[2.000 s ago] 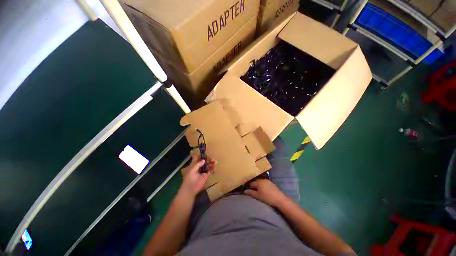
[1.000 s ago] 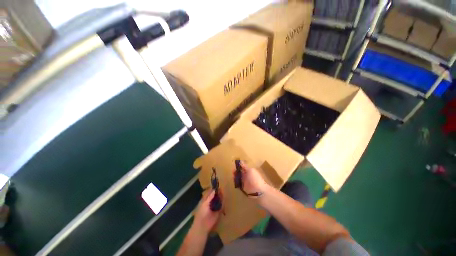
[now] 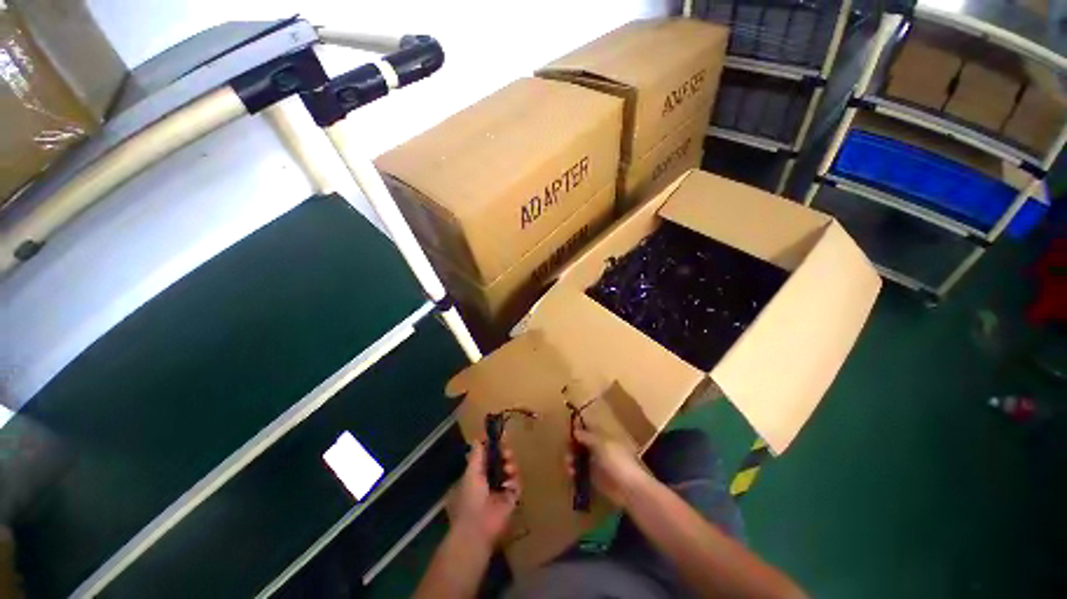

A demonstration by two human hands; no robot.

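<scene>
My left hand (image 3: pixel 482 489) is closed around a small black power adapter (image 3: pixel 496 454), held upright with its thin cord sticking out at the top to the right. My right hand (image 3: pixel 604 466) grips another black adapter (image 3: pixel 580 482), which hangs down past the fingers, its cord end pointing up. Both are over the flat die-cut cardboard piece (image 3: pixel 536 386) on my lap. The open carton (image 3: pixel 796 392), ahead and to the right, holds a heap of black glinting pieces (image 3: pixel 690 293).
Closed brown cartons (image 3: pixel 503 152) printed "ADAPTER" stand behind the open carton. A dark-green workbench (image 3: pixel 222 316) with pale pipes and a white card (image 3: pixel 353 466) is on the left. A rack with a blue bin (image 3: pixel 936 176) is at the upper right.
My right hand has come up from the lap's edge and now holds an adapter, which has turned since one second ago. The view has tilted up, showing more bench and racks.
</scene>
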